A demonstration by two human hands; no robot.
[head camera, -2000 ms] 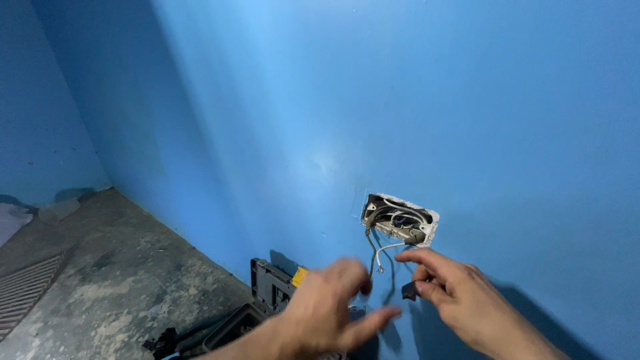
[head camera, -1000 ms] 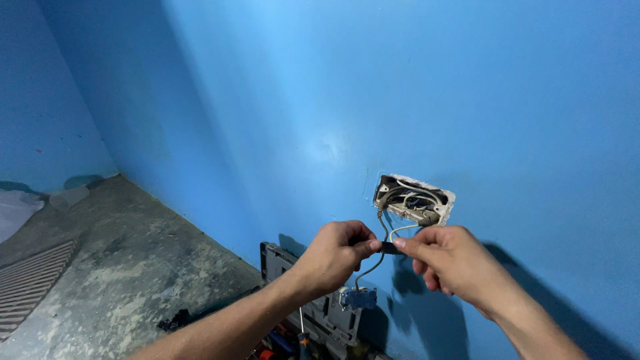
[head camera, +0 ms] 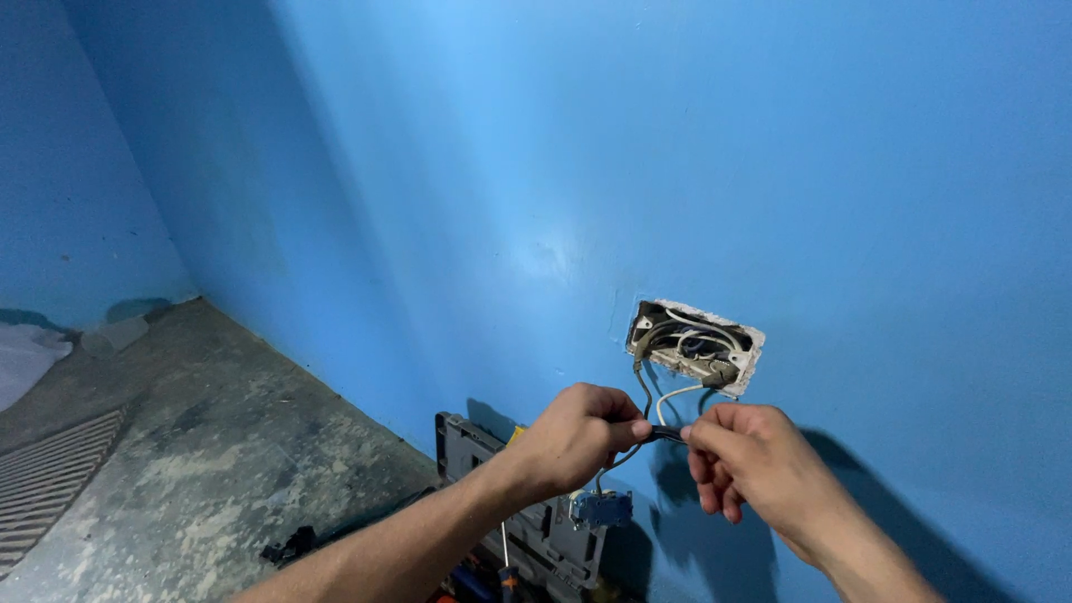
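Note:
Between my two hands a short piece of black tape (head camera: pixel 667 433) is stretched, and it looks like electrical tape. My left hand (head camera: pixel 586 435) pinches its left end between thumb and finger. Its right end is pinched by my right hand (head camera: pixel 745 456), the other fingers curled below. A white wire (head camera: pixel 670 400) comes down from the open wall electrical box (head camera: pixel 695 343) to the tape; its end is hidden. Left of it a grey wire (head camera: pixel 644 394) runs behind my left fingers to a blue outlet device (head camera: pixel 601 508), which hangs below the hands.
An open grey plastic tool case (head camera: pixel 569 548) stands against the blue wall under my left forearm, with a screwdriver (head camera: pixel 507 578) in front. A black item (head camera: pixel 289 544) lies on the concrete floor. At far left are a ridged mat (head camera: pixel 59 481), white cloth or plastic (head camera: pixel 25 356) and a clear container (head camera: pixel 115 337).
My hands, apart two seconds ago, have come together below the wall box, with the black tape now stretched between them. The hanging blue device has come into sight.

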